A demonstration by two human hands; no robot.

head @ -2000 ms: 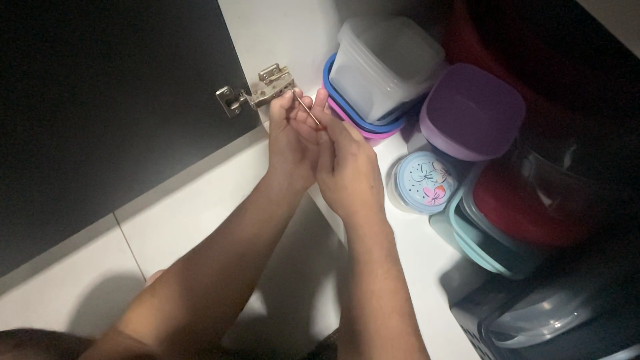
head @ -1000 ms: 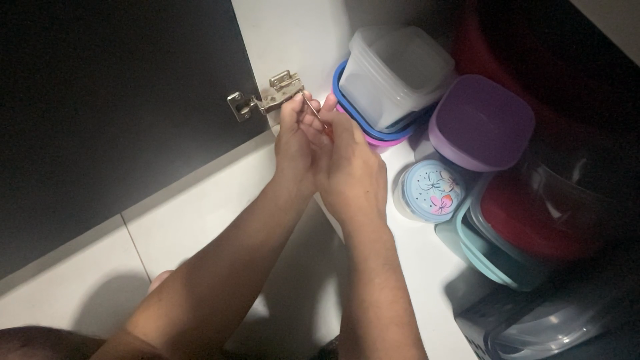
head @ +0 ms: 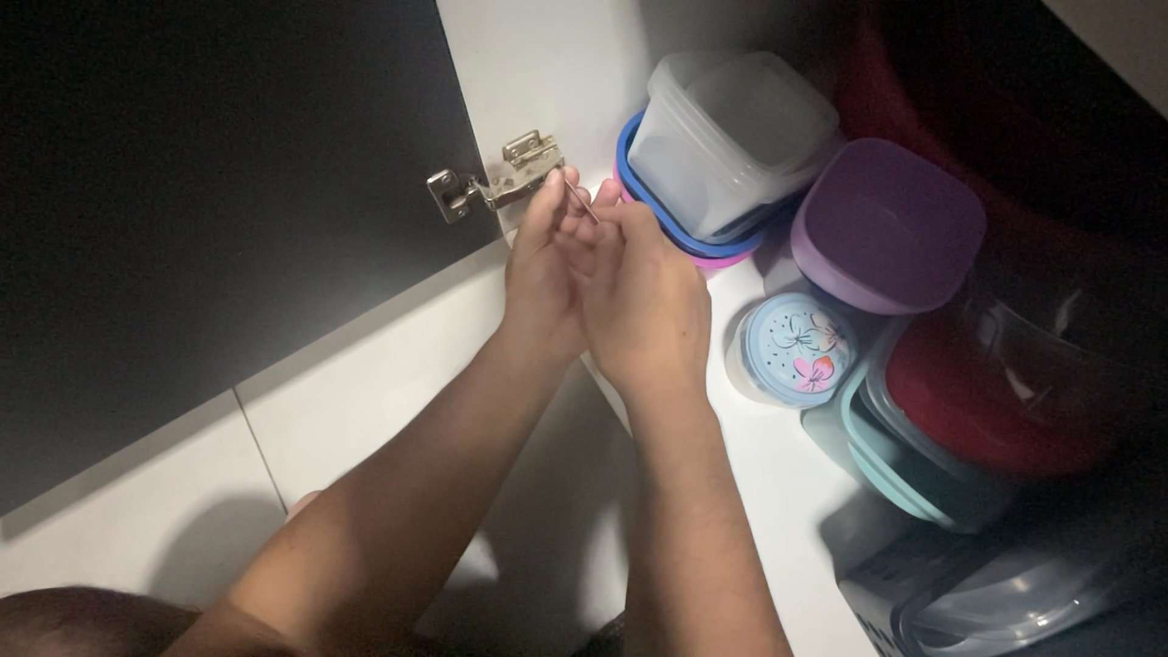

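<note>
A metal cabinet hinge (head: 525, 173) joins the dark cabinet door (head: 237, 219) to the white side panel. My right hand (head: 648, 292) is closed around a tool, of which only a thin metal shaft (head: 582, 201) shows; its handle is hidden in the palm. The shaft reaches up to the free end of the hinge arm. My left hand (head: 547, 274) lies alongside, its thumb and fingertips at the shaft's upper end, close to the hinge. Whether those fingertips pinch the shaft or only touch it is hard to see.
Right of my hands, nested clear plastic containers (head: 730, 137) stand in a blue-rimmed one (head: 675, 228). Beyond are a purple container (head: 890, 228), a round tub with a flowered blue lid (head: 798, 351) and a teal container (head: 876, 456). White floor tiles (head: 365, 365) lie below the door.
</note>
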